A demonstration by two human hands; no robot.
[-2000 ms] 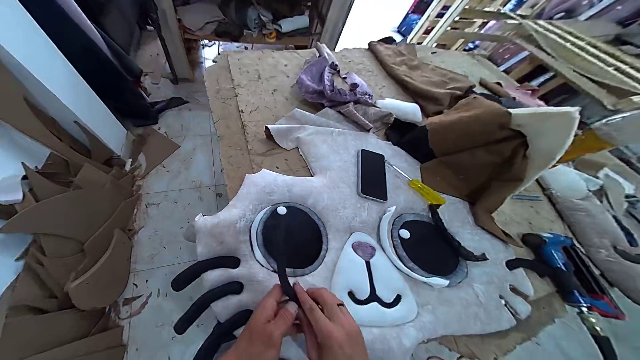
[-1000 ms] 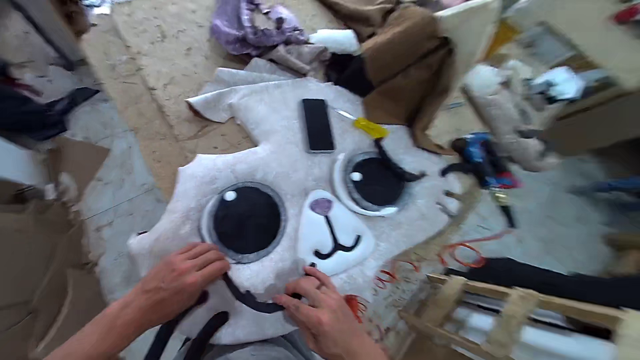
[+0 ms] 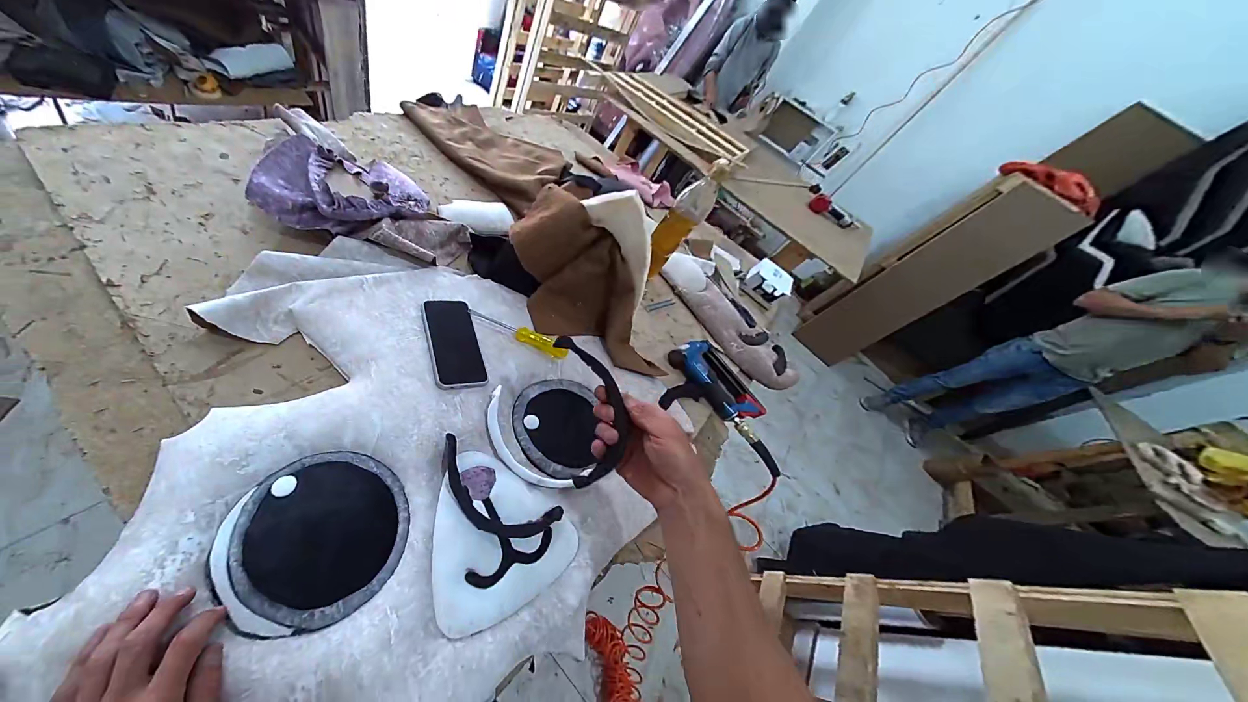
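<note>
A pale plush fabric cat face (image 3: pixel 375 356) lies over the work table, with two large black eyes and a white muzzle (image 3: pixel 507 585). My right hand (image 3: pixel 648 444) grips a curved black fabric strip (image 3: pixel 616 409) above the eye on the right. Another curved black strip (image 3: pixel 478 507) lies across the muzzle and purple nose. My left hand (image 3: pixel 146 648) rests flat on the plush, below and left of the larger-looking eye (image 3: pixel 322 536), with nothing seen in it. A smartphone (image 3: pixel 454 343) and a yellow-handled screwdriver (image 3: pixel 539 341) lie on the upper part of the face.
Brown fabric (image 3: pixel 575 258), purple fabric (image 3: pixel 307 190) and a bottle of yellow liquid (image 3: pixel 678 224) are on the table behind. A blue pneumatic staple gun (image 3: pixel 717 380) with an orange coiled hose (image 3: pixel 639 624) lies right. Wooden slats (image 3: pixel 907 590) stand lower right; two people are farther off.
The black strip by my hands is now across the muzzle. My right hand has moved to the right-hand eye and taken hold of a strip; my left rests on the plush. The view has swung.
</note>
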